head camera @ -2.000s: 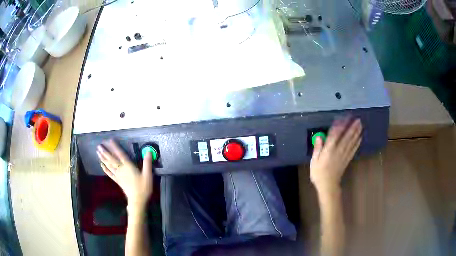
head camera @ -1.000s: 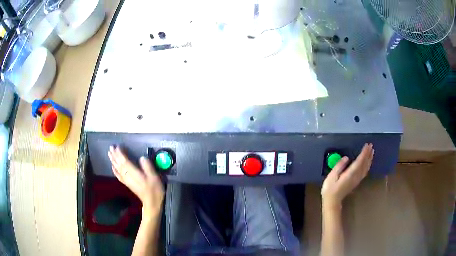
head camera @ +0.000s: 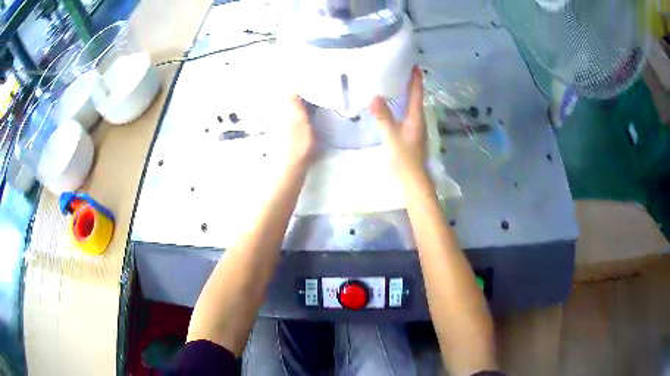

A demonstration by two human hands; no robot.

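Observation:
The white housing [head camera: 367,70] is at the top centre over the machine table [head camera: 242,176], with a small dark slot on its front side. A metallic head [head camera: 360,7] is just above it, cut off by the top edge. My left hand [head camera: 300,132] is at the housing's lower left side, blurred and washed out by glare. My right hand [head camera: 404,121] is at its lower right side, fingers up along the wall. A clear round seat [head camera: 345,132] shows under the housing. The pale yellowish sheet [head camera: 352,183] lies below it on the metal.
The dark front panel has a red stop button [head camera: 353,294]; a green button [head camera: 480,283] shows partly behind my right forearm. White bowls [head camera: 128,88] with clear loops and a yellow tape roll [head camera: 92,229] are on the left bench. A fan [head camera: 602,44] is upper right, a cardboard carton [head camera: 617,235] lower right.
Both hands have left the panel beside the green buttons and reached forward to the white housing. The view has shifted, so more of the housing and the head shows.

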